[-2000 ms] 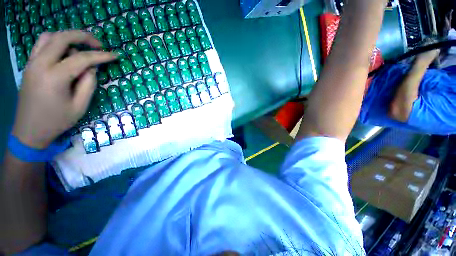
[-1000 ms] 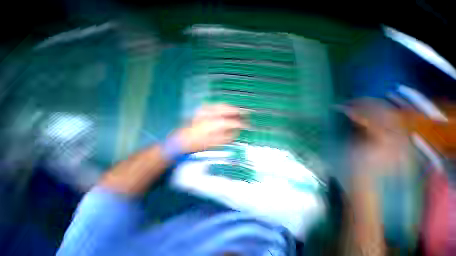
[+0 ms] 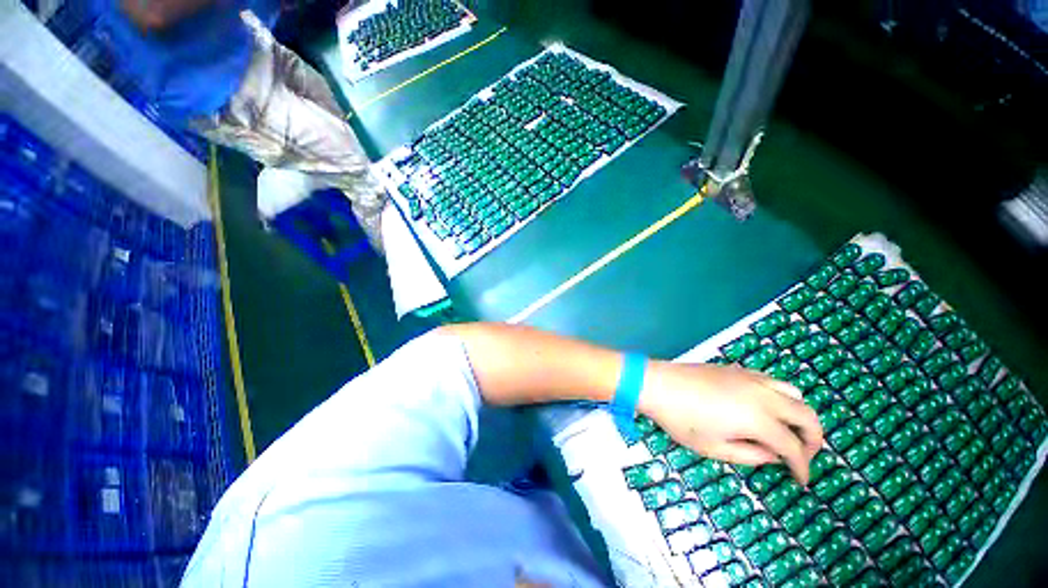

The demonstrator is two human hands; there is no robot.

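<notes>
Green circuit boards (image 3: 879, 431) lie in tight rows on a white foam sheet (image 3: 609, 488) at the lower right. A few boards at the near edge look white. My left hand (image 3: 736, 419), with a blue band (image 3: 629, 393) on the wrist, is over the boards, palm down, fingers bent and fingertips at the boards. Whether it holds anything small between the fingertips cannot be seen. My right hand is out of the picture.
A second sheet of green boards (image 3: 517, 149) lies further along the green bench, and a third (image 3: 402, 32) beyond it. Yellow lines (image 3: 609, 270) cross the bench. A metal post (image 3: 753, 92) stands at its far side. A person (image 3: 287, 115) stands at upper left. Stacked blue crates (image 3: 115, 379) are at left.
The view has swung to the left, so the neighbouring sheets, post and person now show. My left hand stays over the boards. My right arm has gone out of the picture.
</notes>
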